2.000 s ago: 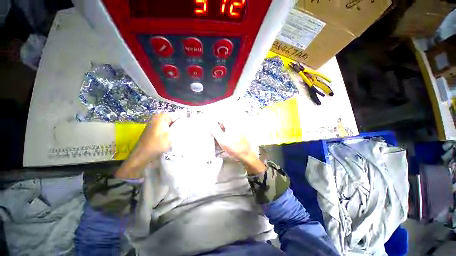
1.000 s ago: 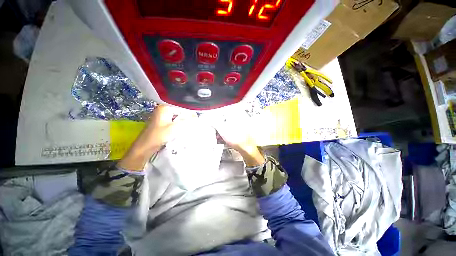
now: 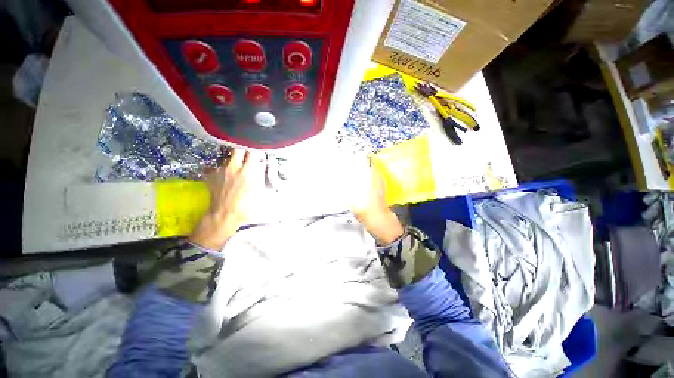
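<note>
A pale grey-white garment (image 3: 295, 284) lies over my lap, below the table's front edge. The white snap button machine with its red panel (image 3: 259, 74) overhangs the middle, and its setting point below shows only faintly in the glare. My left hand (image 3: 226, 198) is on the table left of the setting point, fingertips at the right end of the left pile of shiny snap fasteners (image 3: 151, 144). My right hand (image 3: 375, 205) reaches forward below the right pile of snap fasteners (image 3: 388, 111). Its fingers are washed out by the lamp, so what they hold cannot be told.
Yellow and black pliers (image 3: 449, 111) lie right of the right pile, before a cardboard box (image 3: 436, 40). Yellow tape (image 3: 181, 208) crosses the table's front edge. A blue crate (image 3: 580, 343) holds grey-white garments (image 3: 528, 273) at right. More cloth (image 3: 66, 325) is heaped low left.
The garment has moved back from under the machine onto my lap. Both hands have left the cloth's worked area and moved apart. The view has shifted, so the machine head appears further left and higher.
</note>
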